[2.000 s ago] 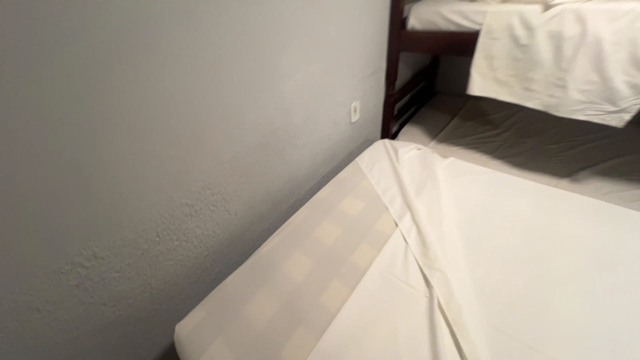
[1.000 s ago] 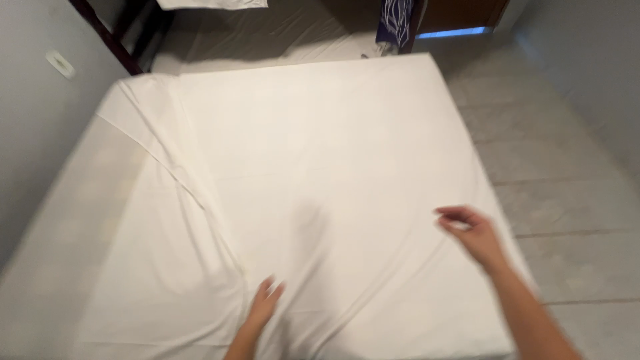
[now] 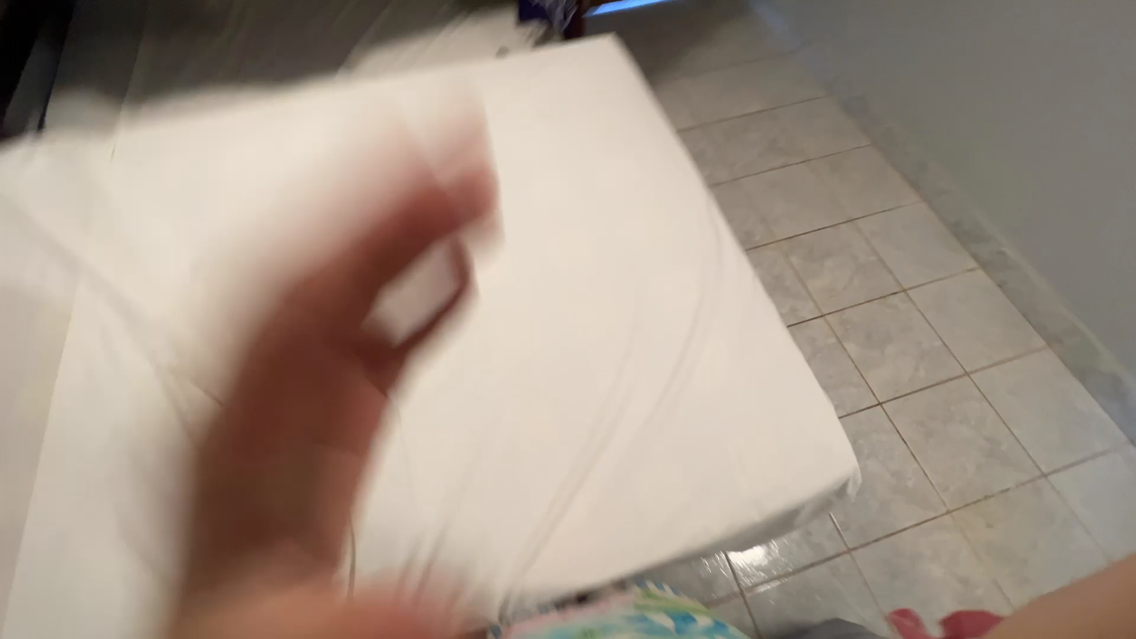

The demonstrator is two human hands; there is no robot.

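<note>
My left hand (image 3: 355,293) is large and badly blurred, close to the camera above the white sheet (image 3: 568,355) on the bed. Its fingers and thumb curve toward each other with a gap between them; whether they touch or hold any cloth cannot be told. Folds run over the sheet near the bottom edge and along the left side. Of my right arm only the forearm (image 3: 1074,595) shows, at the bottom right corner; my right hand is out of frame.
Right of the bed lies a tiled floor (image 3: 923,355), bordered by a grey wall (image 3: 1003,106). Beyond the bed's far edge is a dark area with a blue and white item (image 3: 546,13). Patterned colourful cloth (image 3: 621,612) and something red (image 3: 950,621) show at the bottom.
My left hand has come up close to the camera from low over the sheet. My right hand, over the sheet a second ago, has left the frame. The view has shifted toward the bed's right side.
</note>
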